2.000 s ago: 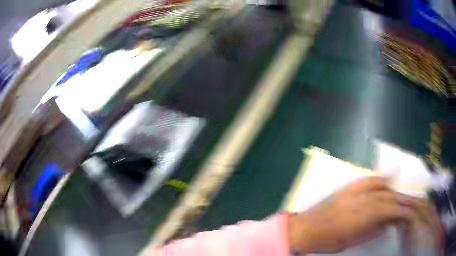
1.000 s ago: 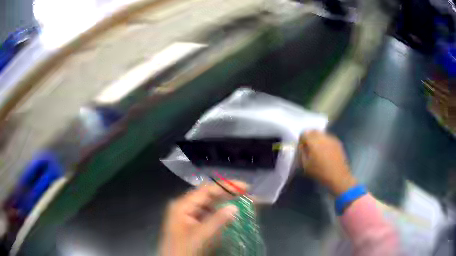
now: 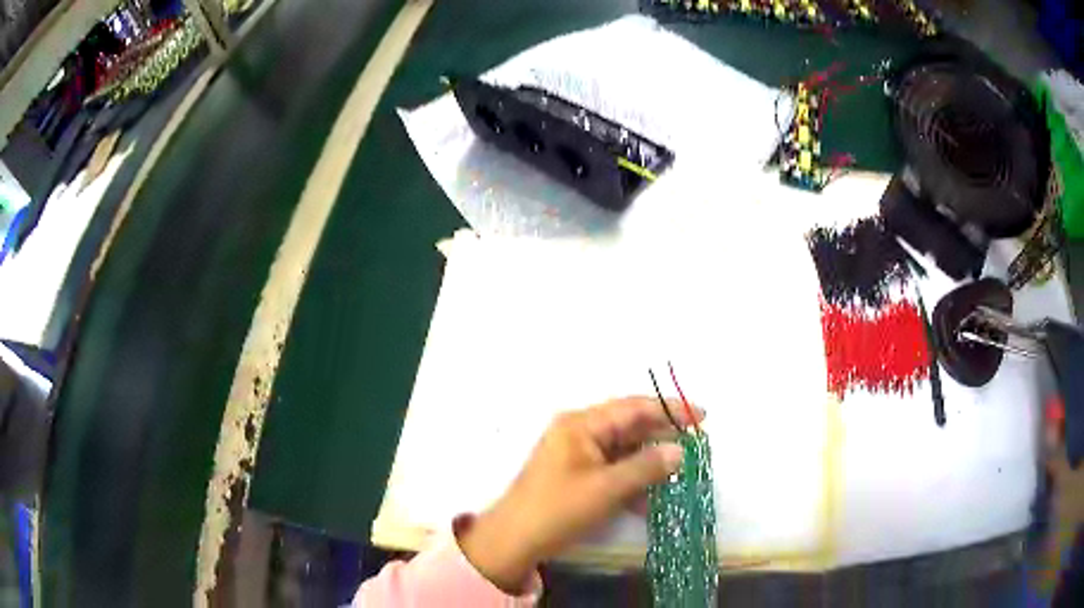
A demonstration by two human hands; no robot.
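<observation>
My left hand [image 3: 583,481] is at the lower middle over the white board [image 3: 618,309], closed on the upper end of a long narrow green circuit board [image 3: 681,523]. The solder side faces up, and its lower end is cut off by the picture's edge. A short black wire [image 3: 663,398] and a short red wire [image 3: 681,394] stick up from its top end. A black housing [image 3: 559,143] with round openings lies tilted on a silvery sheet [image 3: 511,196], a yellow wire [image 3: 635,169] at its right end. My right hand is not in view.
A black wire pile [image 3: 858,259] lies above a red wire pile [image 3: 876,347] on the right. Beside them are a thin black stick [image 3: 937,378], a dark iron stand [image 3: 972,333], a soldering gun [image 3: 1062,368] and a round black fan [image 3: 965,137]. A yellow-dotted board [image 3: 804,137] lies behind.
The view has turned towards the white board. The housing and sheet lie farther off, and my right hand, earlier at the sheet's right edge, has left the picture. My left hand still holds the green board.
</observation>
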